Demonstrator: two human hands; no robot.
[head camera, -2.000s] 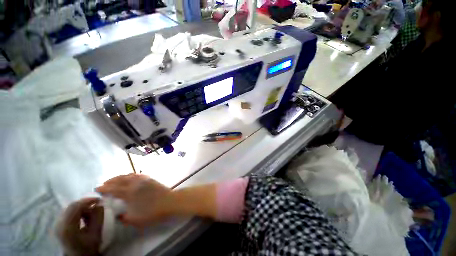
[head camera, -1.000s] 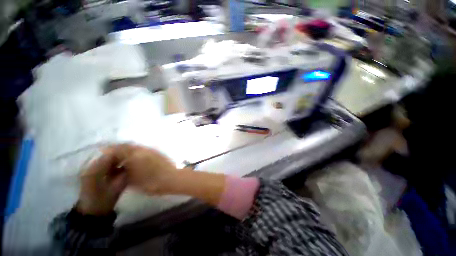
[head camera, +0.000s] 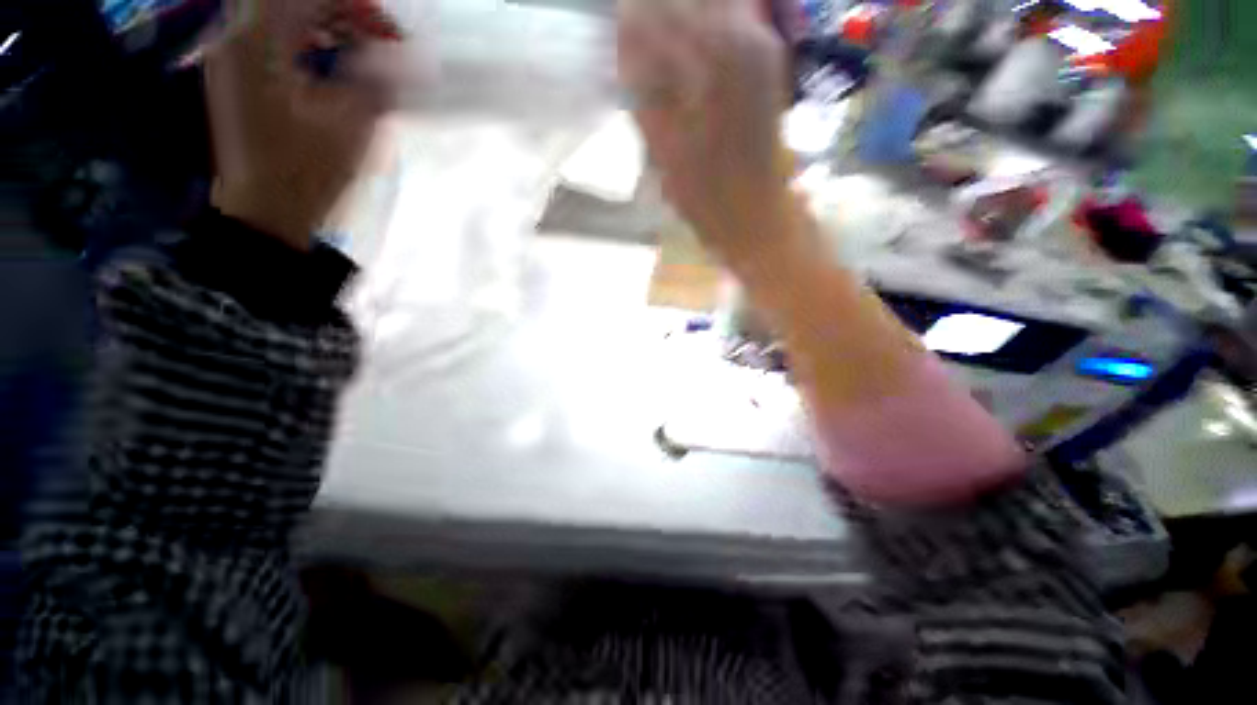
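My left hand is raised at the upper left, blurred and partly cut off by the top edge. My right hand is raised at the top centre, also blurred and cut off. A blurred white fabric piece spans between the two hands, and both seem to grip its ends; the fingertips are not clear. Long white fabric pieces lie below on the white table, partly lost in glare.
The sewing machine's control panel shows at the right, with my right forearm across the machine head. A tan cardboard piece is behind the needle area. The table's front edge runs below. Blurred coloured items fill the upper right background.
Both hands have risen from low over the table to the top of the view and moved apart, with white fabric now between them. The view has swung left, so the machine sits further right.
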